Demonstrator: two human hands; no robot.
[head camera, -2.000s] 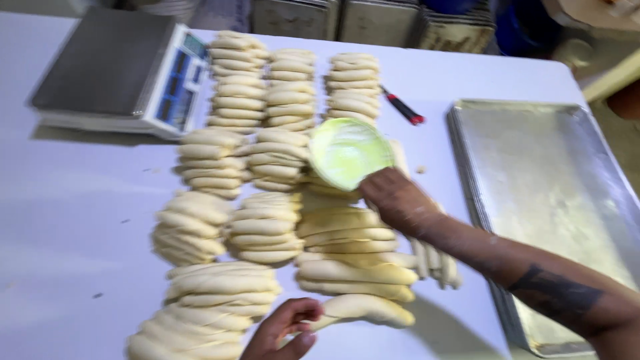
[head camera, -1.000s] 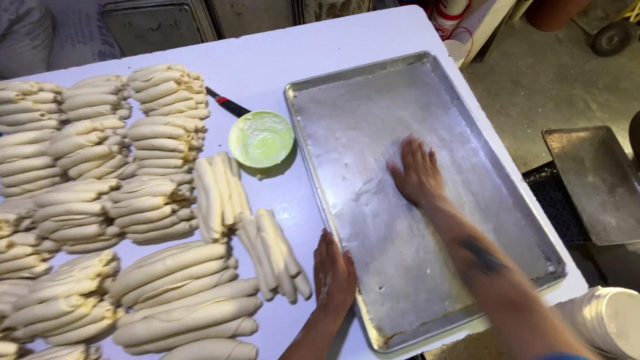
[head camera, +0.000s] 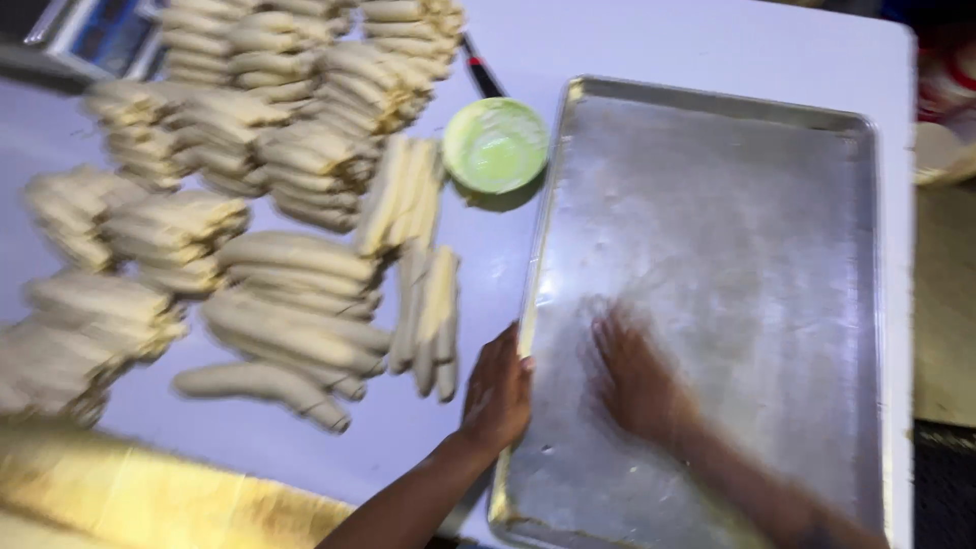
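Note:
A large metal sheet pan (head camera: 709, 229) lies on the white table. My right hand (head camera: 637, 374) is spread on its inner surface, blurred by motion, holding nothing. My left hand (head camera: 499, 389) grips the pan's left rim near the lower part. Left of the pan's upper rim stands a green bowl (head camera: 496, 145) with a pale, greasy-looking substance inside. Several stacks of rolled dough strips (head camera: 290, 259) cover the table's left side. One dough roll (head camera: 263, 385) lies apart at the front of them, and a few upright-lying rolls (head camera: 427, 320) are nearest to my left hand.
A black and red handle (head camera: 482, 72) sticks out behind the bowl. Part of a scale (head camera: 107, 34) shows at the upper left. A yellowish, blurred surface (head camera: 152, 488) crosses the lower left. The table's right edge runs close beside the pan.
The bowl, in my right hand two seconds ago, was put down on the table. Since one second ago my right hand has moved over the pan toward its near left part; my left hand stays at the rim.

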